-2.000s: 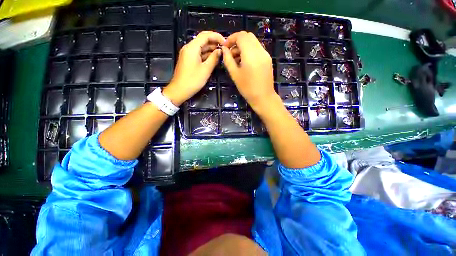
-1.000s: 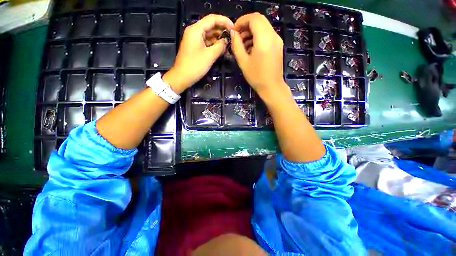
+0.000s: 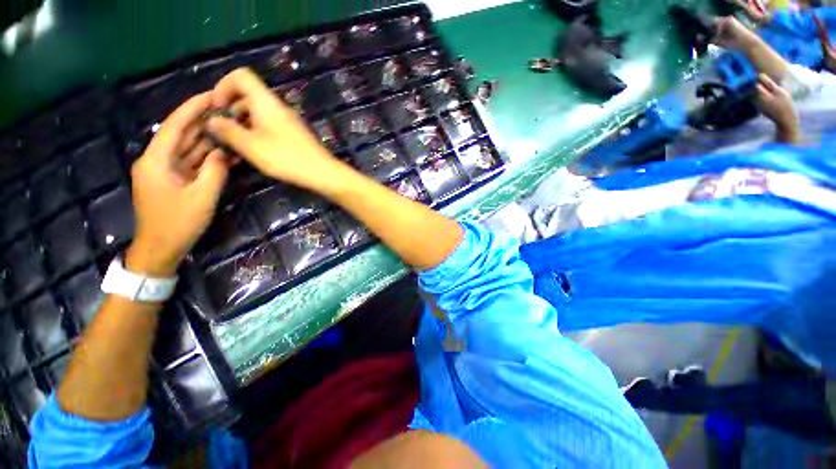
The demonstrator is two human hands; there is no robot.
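My left hand and my right hand meet at the fingertips over the upper left of the parts tray. They hold a small dark component between them; its details are blurred and partly hidden by the fingers. The black parts tray lies under my hands, with silver-and-red wired parts in many pockets. The black receiving tray lies to its left, partly covered by my left forearm.
Loose parts lie on the green bench right of the tray. A dark object lies farther right. A coworker's blue sleeve reaches close on my right, and another person's hands show at the upper right.
The view has turned to the right, so the trays look tilted and sit farther left, and more coworkers show. My hands stay together with the component between them.
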